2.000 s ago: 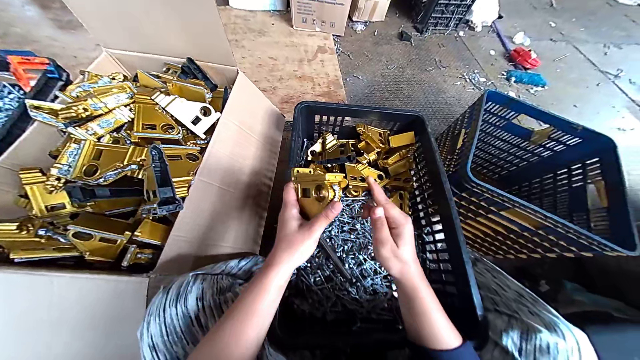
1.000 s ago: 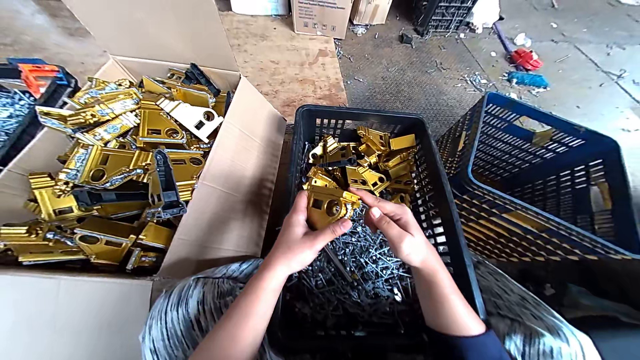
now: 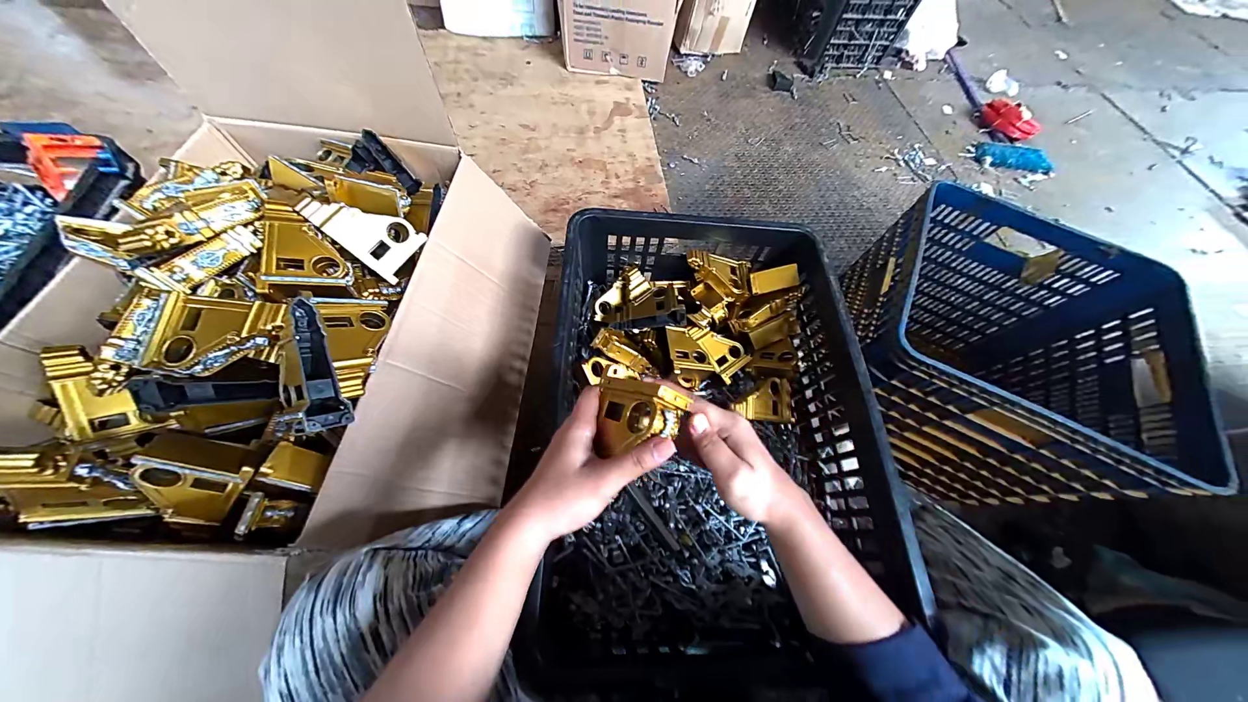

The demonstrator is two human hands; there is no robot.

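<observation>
A gold bracket-like part with a round hole (image 3: 640, 417) is gripped in my left hand (image 3: 577, 480), above a black plastic crate (image 3: 882, 478). The fingers of my right hand (image 3: 743, 466) are bent against the part's right end; whether they pinch something there is hidden. Several more gold parts (image 3: 704, 353) lie in the far half of the crate. Nearer me, under my hands, it holds a heap of small dark metal pieces, perhaps screws or pins (image 3: 682, 575).
To the left, an open cardboard box (image 3: 444, 361) is heaped with gold and black parts (image 3: 210, 327). A blue plastic crate (image 3: 1072, 409) stands at the right. Farther off are cartons (image 3: 616, 34), a black crate (image 3: 858, 34), a red object (image 3: 1009, 119) and scattered debris on the floor.
Both hands have stayed over the crate with the gold part in the left. My right hand's fingers, apart and pointing up two seconds ago, are now bent in against the part.
</observation>
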